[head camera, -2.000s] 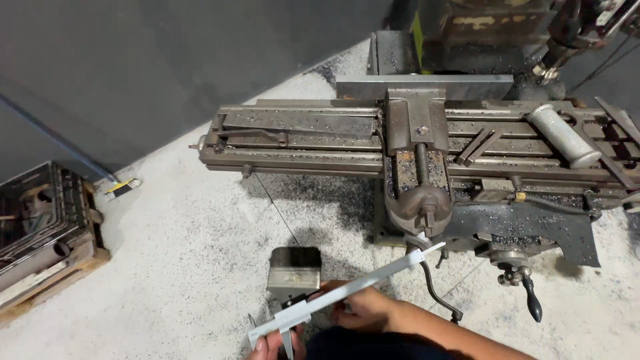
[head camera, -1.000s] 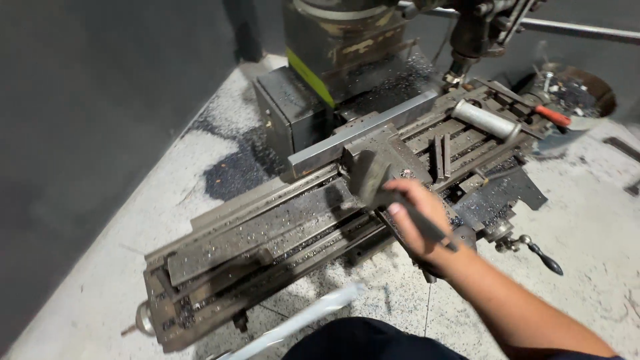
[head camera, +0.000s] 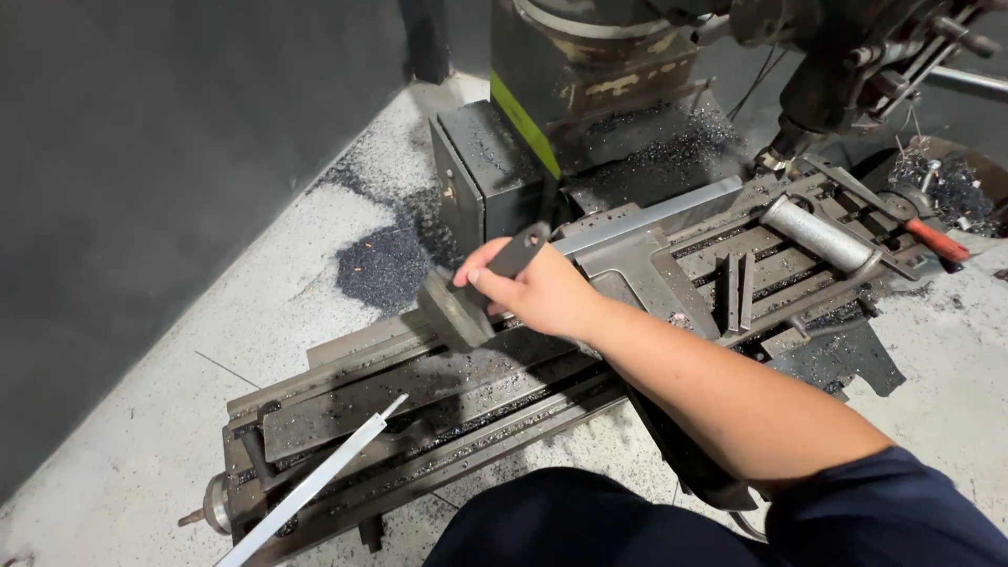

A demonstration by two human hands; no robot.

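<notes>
My right hand (head camera: pixel 535 287) grips the dark handle of a brush (head camera: pixel 461 309) with a flat rectangular head, held above the chip-strewn milling machine table (head camera: pixel 488 409). Just to the right of the hand, a long metal bar (head camera: pixel 654 216) sits in the machine vise (head camera: pixel 630 272). At the lower left, the beam of a vernier caliper (head camera: pixel 303 496) reaches over the table's left end. My left hand is outside the view, so its hold on the caliper cannot be seen.
A metal cylinder (head camera: pixel 823 235), two narrow bars (head camera: pixel 739 291) and a red-handled tool (head camera: pixel 937 239) lie on the table's right part. Above them hangs the spindle head (head camera: pixel 787 146). A grey box (head camera: pixel 488 173) stands behind the table, beside dark chips (head camera: pixel 382 268) on the floor.
Two seconds ago both hands were near the caliper, low in view. The right hand then held the brush over the vise and has since moved left with it. The view has swung considerably.
</notes>
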